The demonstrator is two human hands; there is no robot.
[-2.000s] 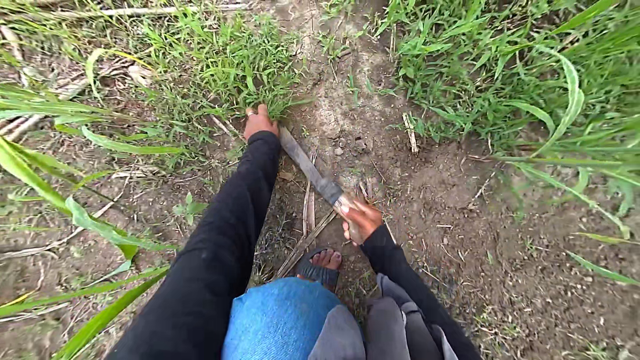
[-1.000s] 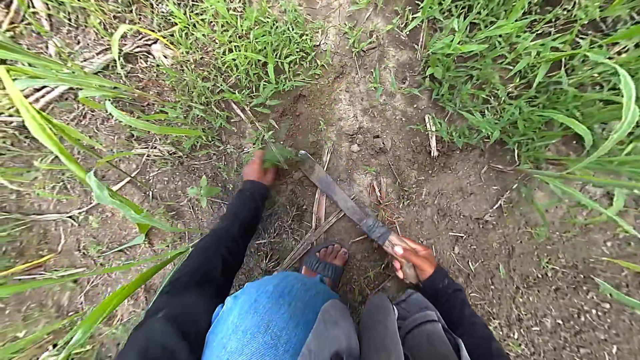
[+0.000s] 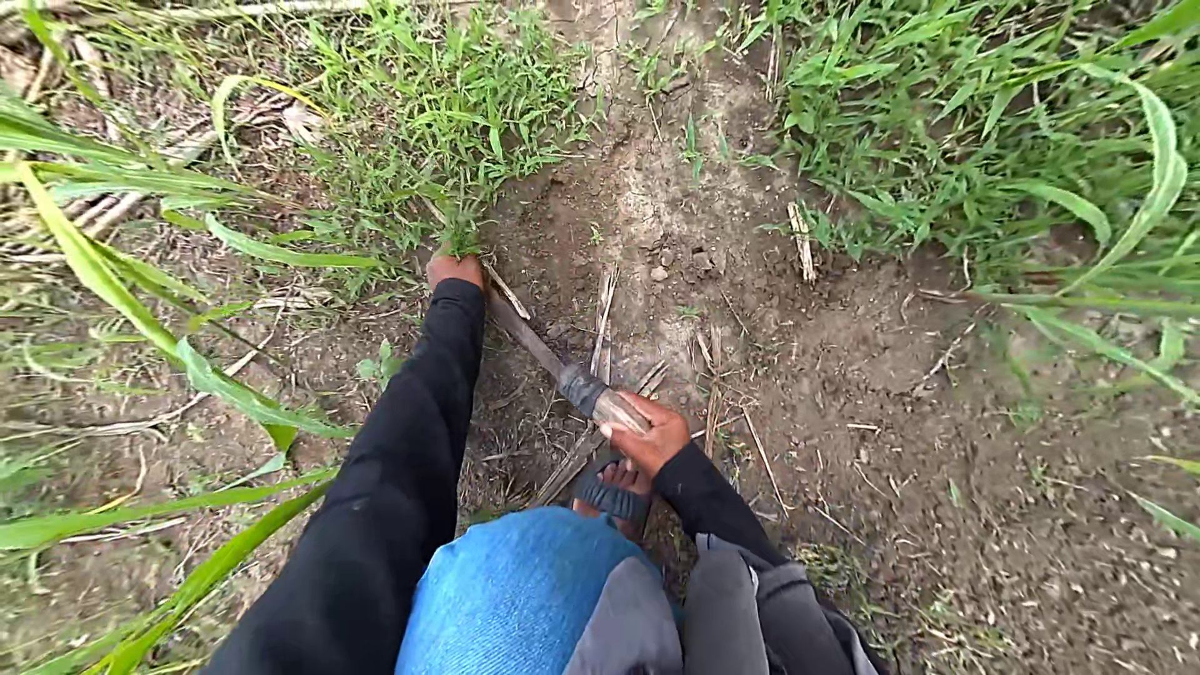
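Note:
My right hand (image 3: 649, 433) is closed around the wooden handle of a machete (image 3: 532, 345), low in the middle just above my sandalled foot. A dark wrapping binds the handle where it meets the blade. The blade slants up and left toward my left hand (image 3: 456, 268), and its far end is hidden near that hand and the weeds. My left hand grips a tuft of green weeds (image 3: 459, 234) at the lower edge of a grassy patch; its fingers are partly hidden by leaves.
Dense grass (image 3: 900, 141) grows at the upper right. Long green leaves (image 3: 103, 272) reach in from the left. Dry stalks (image 3: 605, 319) lie on the bare soil beside the machete. My foot in a dark sandal (image 3: 611, 497) is just below the handle.
One second ago my left hand was lower, beside loose greenery near the blade's tip; it has moved up to the grassy patch. My right hand has brought the machete up and left.

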